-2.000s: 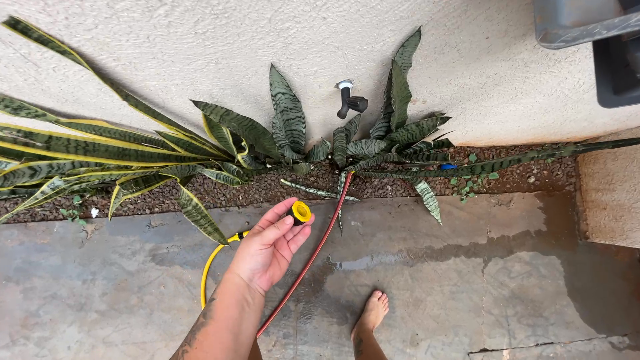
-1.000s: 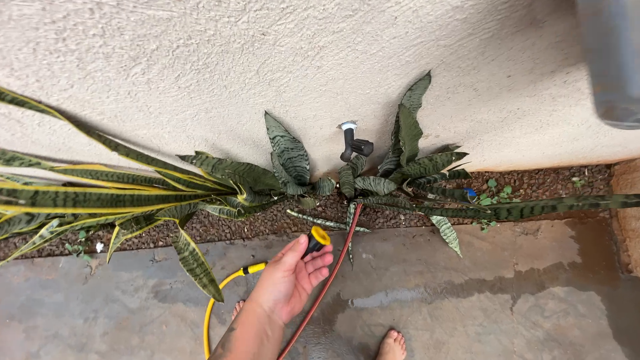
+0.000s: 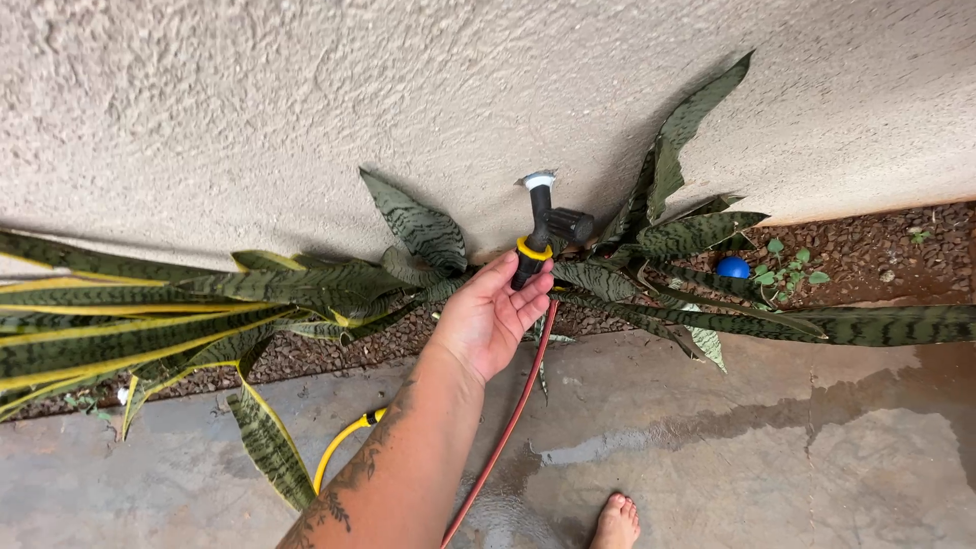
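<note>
My left hand (image 3: 492, 316), palm turned up, holds a black and yellow hose connector (image 3: 529, 263) between thumb and fingers. Its yellow collar is right at the lower end of the black plastic tap (image 3: 540, 210); whether it is seated cannot be told. The tap comes out of the wall through a white fitting, its knob pointing right. Below the hand a red hose (image 3: 509, 427) runs down over the paving. A yellow hose (image 3: 335, 450) with a black-banded end lies left of it, partly behind my forearm. My right hand is out of view.
Variegated snake plants (image 3: 137, 328) spread at left, with darker green leaves (image 3: 686, 236) right of the tap. A blue ball-like object (image 3: 733, 267) sits in the gravel bed (image 3: 877, 259). The textured wall (image 3: 267, 114) rises behind. A bare foot (image 3: 616, 522) stands on the wet concrete (image 3: 686, 465).
My left hand has moved up to the tap with the connector, which was held away from it, below, in the earlier frames. The view has come closer to the wall.
</note>
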